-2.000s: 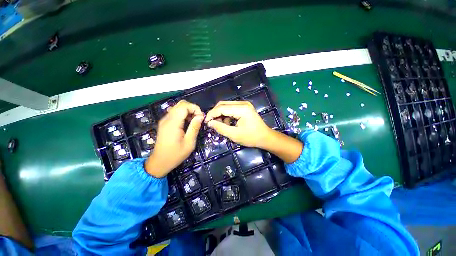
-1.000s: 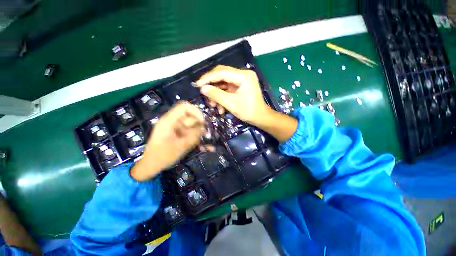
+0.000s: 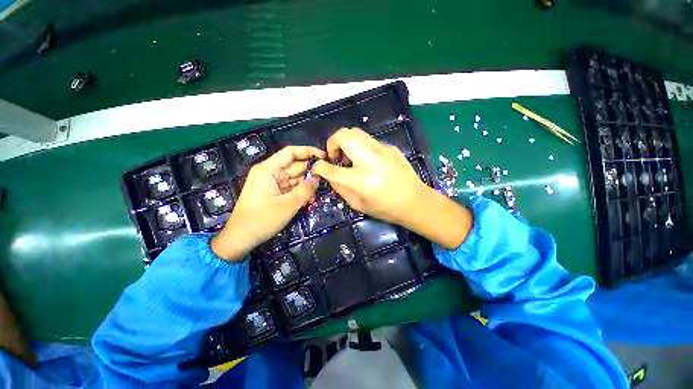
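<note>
My left hand [image 3: 266,199] and my right hand [image 3: 380,181] meet fingertip to fingertip over the middle of the black blister tray [image 3: 348,289]. A small dark unit with a pale bit [image 3: 311,173] shows between the fingertips; its details are mostly hidden by the fingers. Black squarish units with silvery centres sit in tray pockets at the left [image 3: 204,163] and along the lower edge [image 3: 298,302]. Shiny small metal parts [image 3: 325,214] lie heaped in the tray just below my hands.
Small white pieces [image 3: 466,154] and metal parts [image 3: 448,178] lie scattered right of the tray. Yellow tweezers [image 3: 545,123] lie beyond them. A second blister tray [image 3: 634,171] stands far right. Behind the white rail [image 3: 486,87], the green belt [image 3: 342,42] carries dark units [image 3: 191,71]. A person's arm [image 3: 14,330] shows lower left.
One second ago my hands were apart, with the left blurred; now their fingertips are together over the tray. The view has shifted. The belt units sit further left than two seconds ago.
</note>
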